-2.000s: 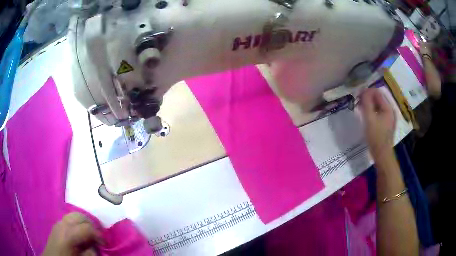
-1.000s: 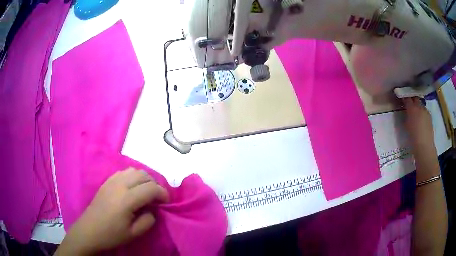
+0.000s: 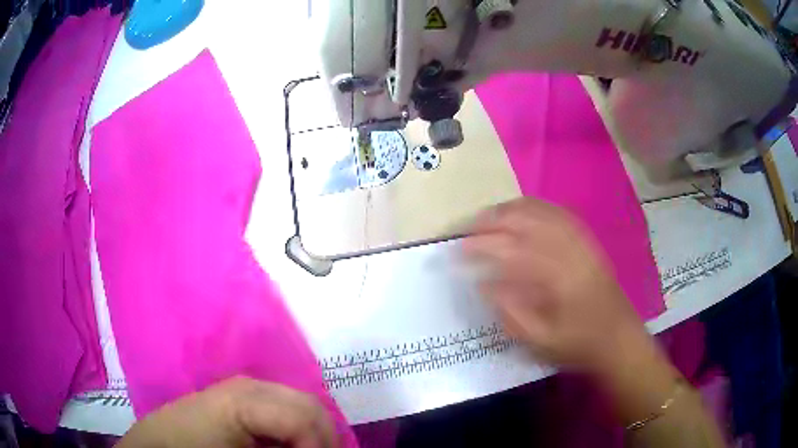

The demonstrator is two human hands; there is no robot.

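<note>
A large bright pink panel [image 3: 179, 219] lies on the white table left of the machine bed and runs down to the bottom edge. My left hand [image 3: 249, 418], cut off by the bottom edge, has curled fingers gripping its lower part. My right hand [image 3: 542, 280] is blurred over the front edge of the beige bed; whether it holds anything is unclear. It partly covers a smaller pink panel [image 3: 577, 153] lying under the machine arm. The presser foot [image 3: 366, 153] has no cloth under it.
The white sewing machine head [image 3: 560, 39] stands at the back. A darker pink pile [image 3: 39, 227] lies at far left, a blue rounded object [image 3: 162, 19] at back left. Dark snips or a small tool [image 3: 731, 203] lie right of the bed. Pink cloth [image 3: 687, 350] hangs below the table edge.
My right hand has moved left from the machine's right end to the bed's front edge. My left hand has moved down, and the bunched cloth at it is now drawn straighter.
</note>
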